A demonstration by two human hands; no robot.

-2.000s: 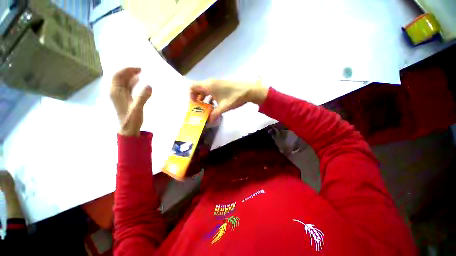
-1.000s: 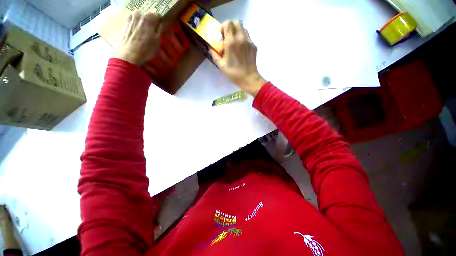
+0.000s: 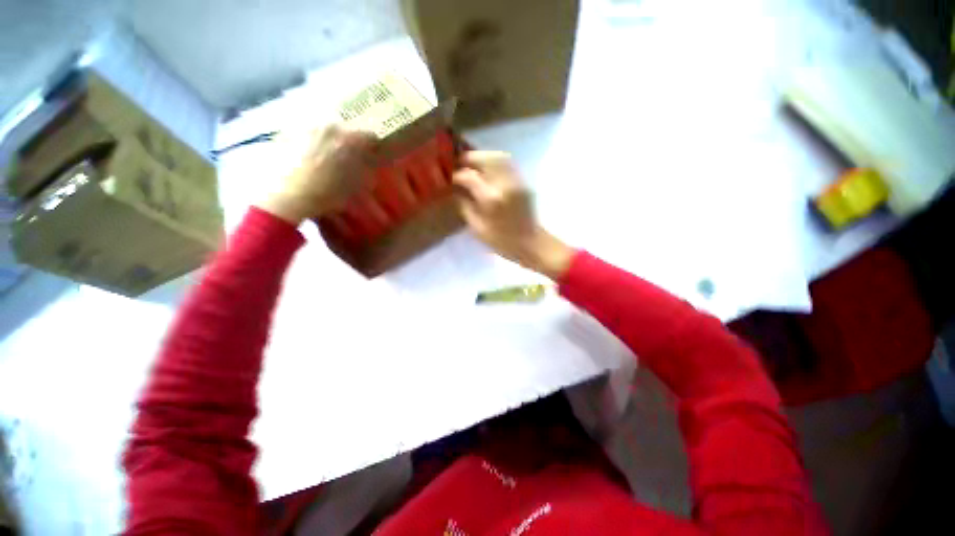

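Observation:
An open brown shipping carton (image 3: pixel 403 245) lies on the white table, with orange retail boxes (image 3: pixel 403 188) in a row inside it. My left hand (image 3: pixel 327 173) is on the carton's left side by a flap; its fingers are blurred, and whether they grip the flap cannot be told. My right hand (image 3: pixel 501 204) is at the carton's right end, fingers bent at the end of the row; what they touch is hard to tell. A small yellowish strip (image 3: pixel 511 294) lies on the table below my right hand.
Another brown carton (image 3: pixel 120 199) stands at the left, and a carton or raised flap (image 3: pixel 497 52) stands behind the open one. A yellow and red tape roll (image 3: pixel 852 197) is at the right by pale pages (image 3: pixel 880 115). The white table's front edge (image 3: pixel 440 438) runs below my arms.
The orange retail box that was in my right hand is no longer seen outside the carton. My right hand has moved to the carton's right end. The view has shifted, showing more behind the carton.

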